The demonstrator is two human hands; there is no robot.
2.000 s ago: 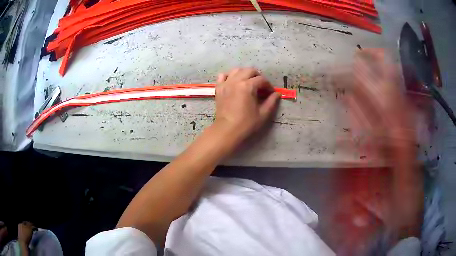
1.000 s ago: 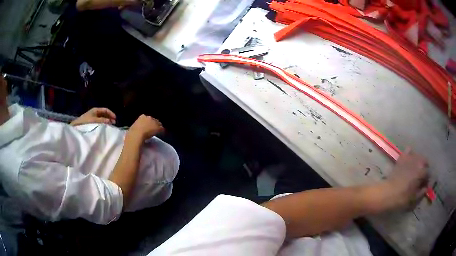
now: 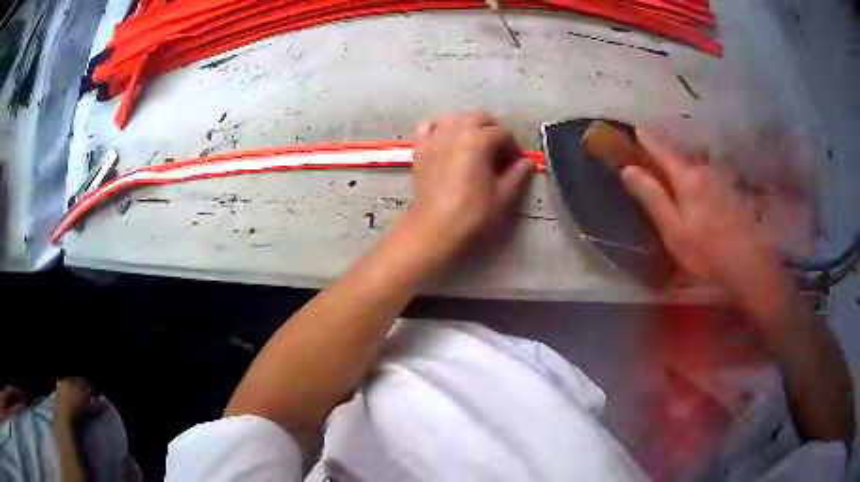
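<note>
An orange-red fabric strip [image 3: 283, 160] with a white centre line lies across the pale tabletop, its left end curving down to the table's left corner. My left hand [image 3: 467, 169] holds the strip near its right end, fingers curled on it. My right hand [image 3: 693, 207] grips the brown handle of a dark iron [image 3: 603, 198]. The iron's left edge meets the strip's right end and hides its tip. Whether the iron rests fully flat cannot be told.
A thick stack of orange-red strips [image 3: 377, 21] lies along the far side. An awl [image 3: 505, 24] points from it onto the table [image 3: 358, 240]. A silver metal piece [image 3: 94, 177] lies at the left corner. Another person's arm [image 3: 68, 424] shows at lower left.
The view swung left and came back. My right hand, blurred and apart from the iron two seconds ago, now holds it at the strip's right end. My left hand remains on the strip.
</note>
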